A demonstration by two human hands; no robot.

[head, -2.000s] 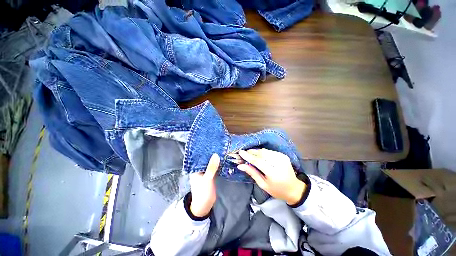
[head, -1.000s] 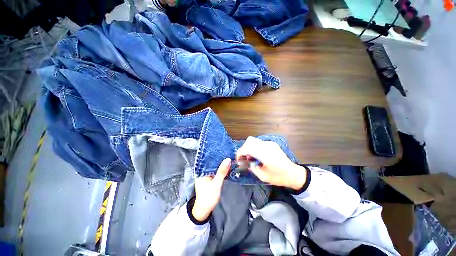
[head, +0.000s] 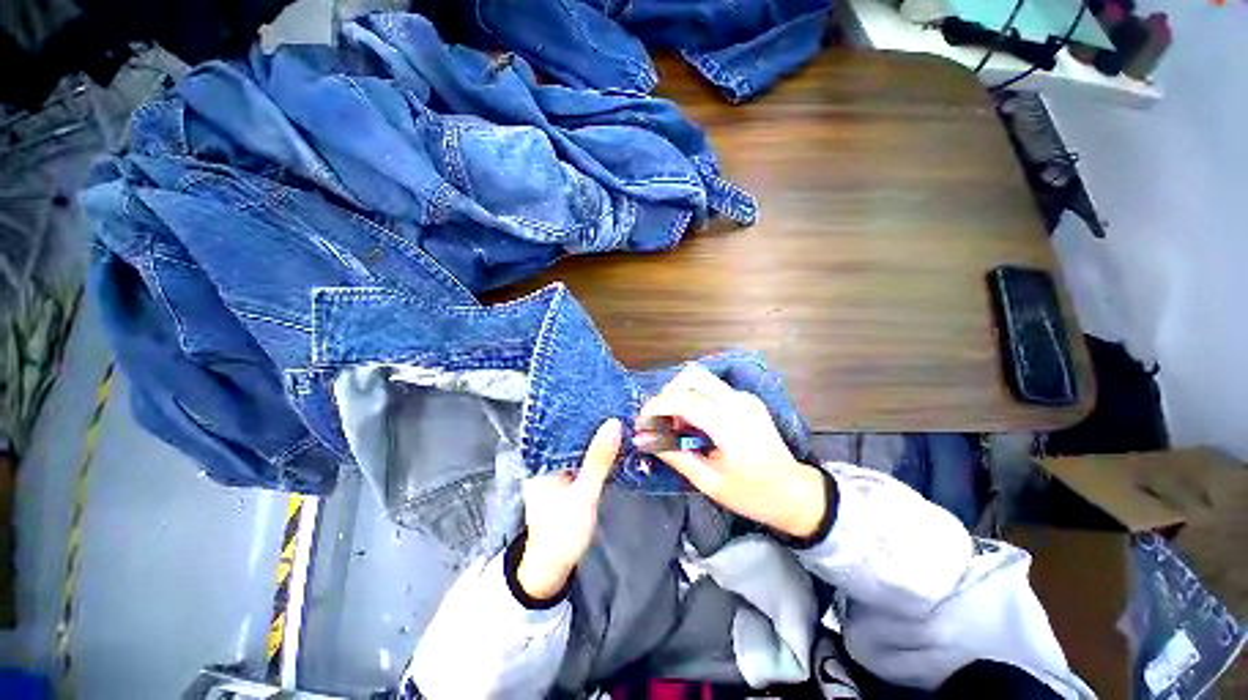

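A blue denim jacket (head: 247, 260) lies over the table's left edge and my lap, its paler grey inside showing. Its pointed collar (head: 564, 390) stands up in front of my left hand. My left hand (head: 564, 513) pinches the collar near its lower edge, thumb on top. My right hand (head: 725, 451) is beside it at the denim by the collar, fingers curled around a small dark tool, perhaps snips, with a bluish end showing. The tool is mostly hidden in the fingers. A small metal-looking button shows just below the fingertips.
A denim heap (head: 520, 164) covers the left and far side of the brown table (head: 876, 246). A black phone (head: 1033, 335) lies near the right edge. An open cardboard box (head: 1136, 492) with a plastic bag (head: 1184, 636) stands at lower right.
My right hand has curled its fingers more, and the tool's bluish end has come into view. My left thumb has moved right along the collar. The view has shifted slightly.
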